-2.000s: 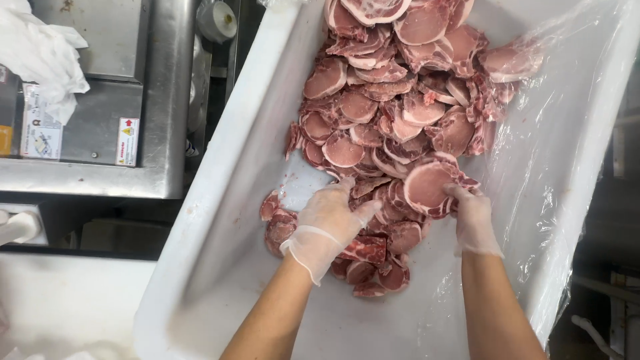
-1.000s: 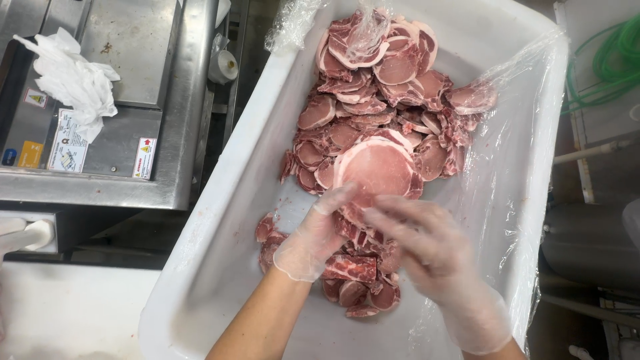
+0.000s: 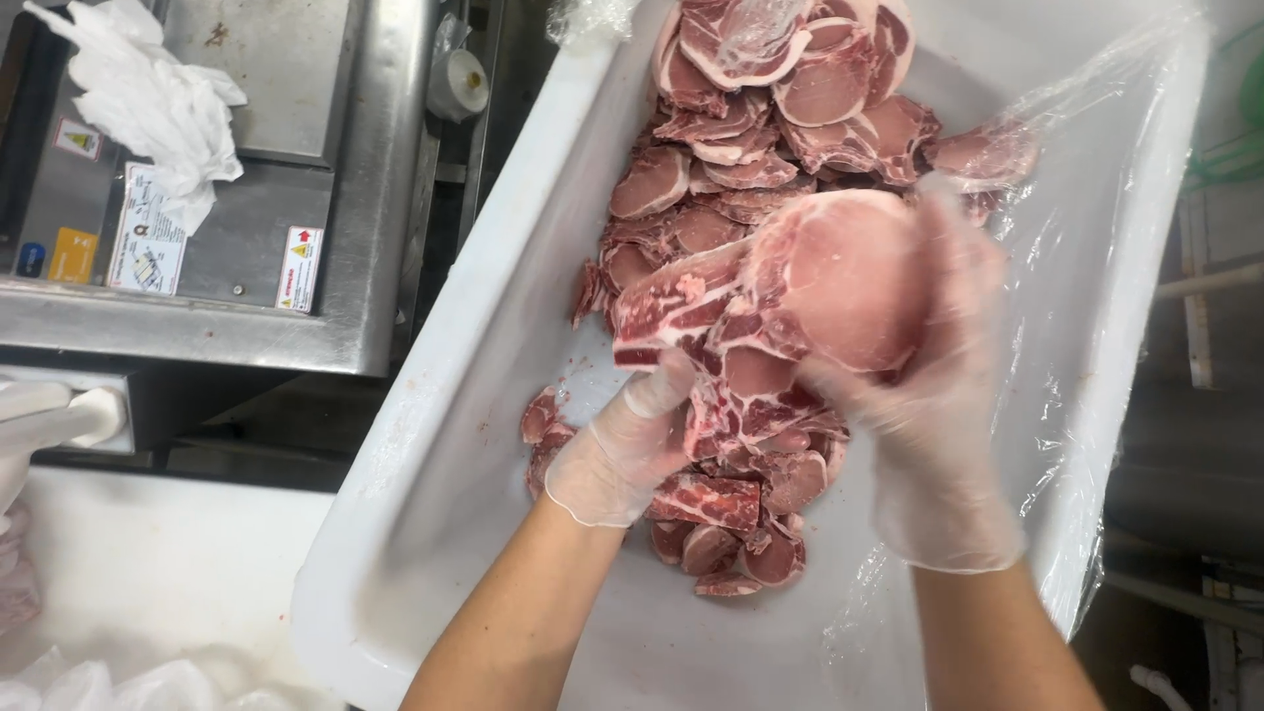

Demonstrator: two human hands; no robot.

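A large white plastic tub [image 3: 987, 612] holds a heap of raw bone-in pork chops [image 3: 647, 183], with some smaller slices [image 3: 709, 548] at its near end. My right hand [image 3: 933, 346], in a clear glove and blurred by motion, grips a large round chop [image 3: 849, 276] by its right side. My left hand [image 3: 637, 434], gloved too, holds the lower left of several chops at the middle of the heap, its thumb on a bony chop edge [image 3: 662, 306]. The fingers of my left hand are partly hidden beneath the meat.
Clear plastic film [image 3: 1066, 296] lies over the tub's right wall. At the left stands a stainless steel machine [image 3: 380, 197] with warning stickers and a crumpled white cloth or paper [image 3: 158, 109]. Below it is a white work surface [image 3: 178, 573] with plastic bags [image 3: 128, 686] at its near edge.
My right hand has moved from the chop's lower edge to its right side and now grips it. My left hand has gone from the big chop to the meat lower left. The view is nearer.
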